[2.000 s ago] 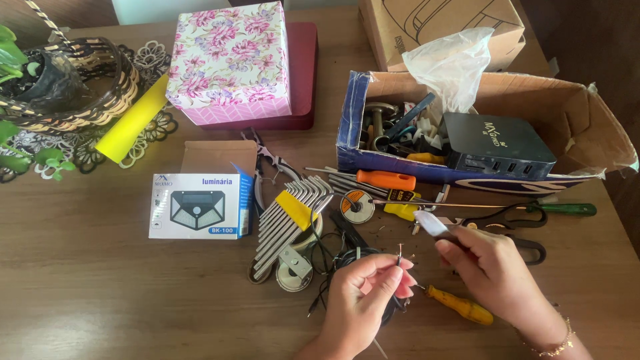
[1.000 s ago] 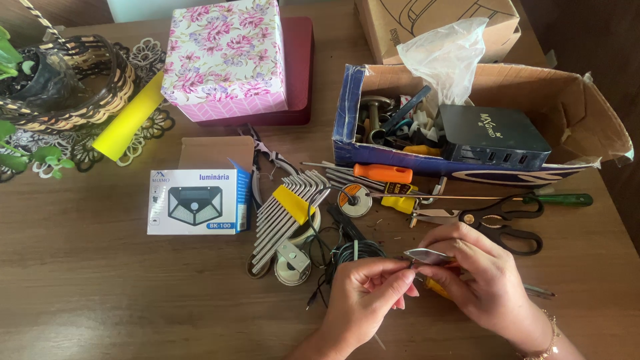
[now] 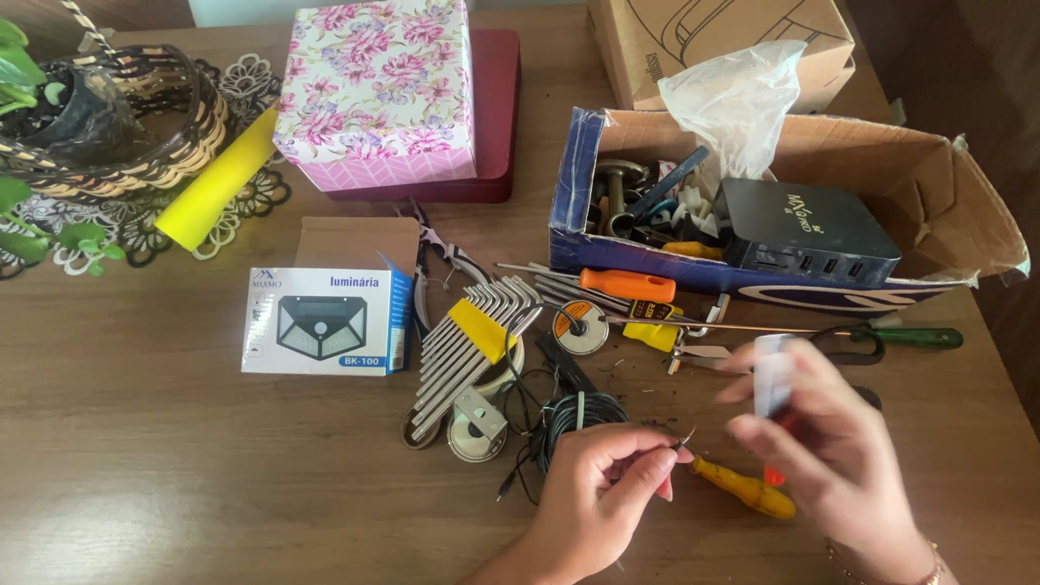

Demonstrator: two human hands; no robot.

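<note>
My left hand [image 3: 605, 496] pinches the end of a thin dark cable [image 3: 679, 444], where bare strands stick out. To its right, my right hand [image 3: 837, 455] is blurred and holds a small tool with a whitish blade-like part [image 3: 772, 375] and a red-orange part [image 3: 776, 471]; its exact kind cannot be told. A coil of black cable [image 3: 578, 418] lies just beyond my left hand. Between the hands rests a yellow-handled tool [image 3: 746, 487]. Scissors [image 3: 705, 352] lie partly hidden behind my right hand. Left of the coil is a set of hex keys [image 3: 467, 345] in a yellow holder.
Beyond the hands stands an open cardboard box [image 3: 650, 272] of tools with a black TV box [image 3: 808, 227]. Near it lie an orange-handled screwdriver [image 3: 627, 285] and a green-handled screwdriver [image 3: 918, 337]. Farther left are pliers [image 3: 445, 248], a lamp carton [image 3: 321, 321], a floral box [image 3: 378, 89] and a basket [image 3: 183, 138].
My right hand was against the cable end one second ago and has moved away to the right with the small tool. My left hand still pinches the cable.
</note>
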